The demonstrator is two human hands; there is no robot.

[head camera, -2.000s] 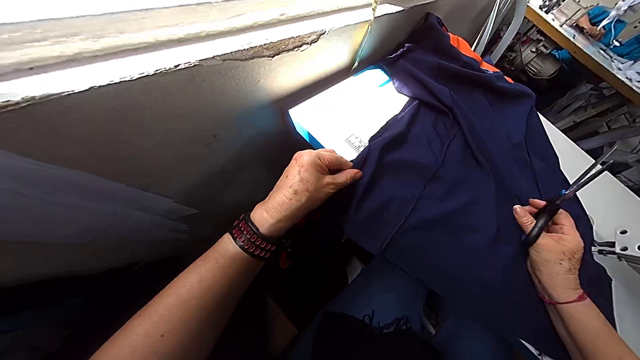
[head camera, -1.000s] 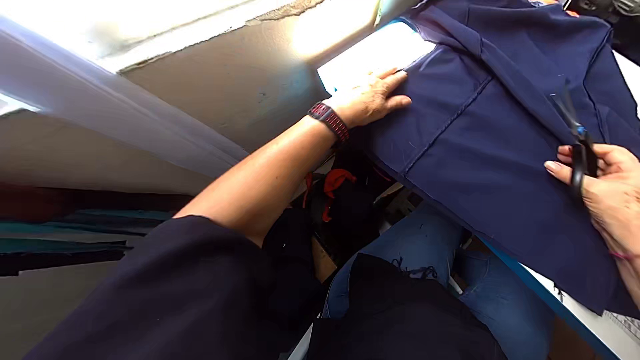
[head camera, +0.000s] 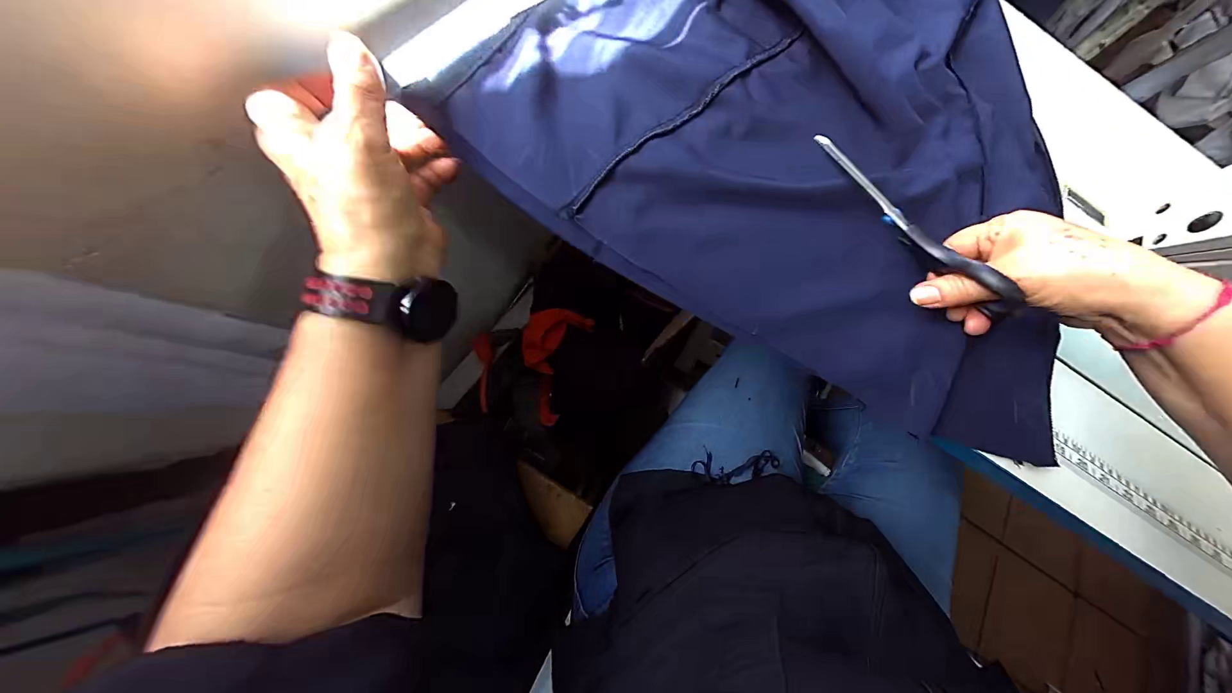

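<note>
A navy fabric garment piece [head camera: 731, 192] with dark stitched seams spreads over the white work table and hangs over its near edge. My left hand [head camera: 361, 164], a dark watch on its wrist, is raised at the fabric's upper left corner with thumb and fingers apart; whether it touches the cloth there is hidden. In my right hand [head camera: 1011, 265] is a pair of scissors [head camera: 895, 217] with dark handles, held over the cloth. Their blades look closed together and point up and left.
The white table [head camera: 1136, 452] has a blue edge and a printed ruler strip at the lower right. A machine's pale metal base [head camera: 1179, 217] is at the right. A wall [head camera: 144, 192] stands on the left. Orange cloth [head camera: 553, 337] lies below, and my jeans-clad legs are under the table edge.
My left hand, lying flat at the fabric's edge one second ago, is now raised with its fingers curled. The scissors stay in my right hand. The view has shifted.
</note>
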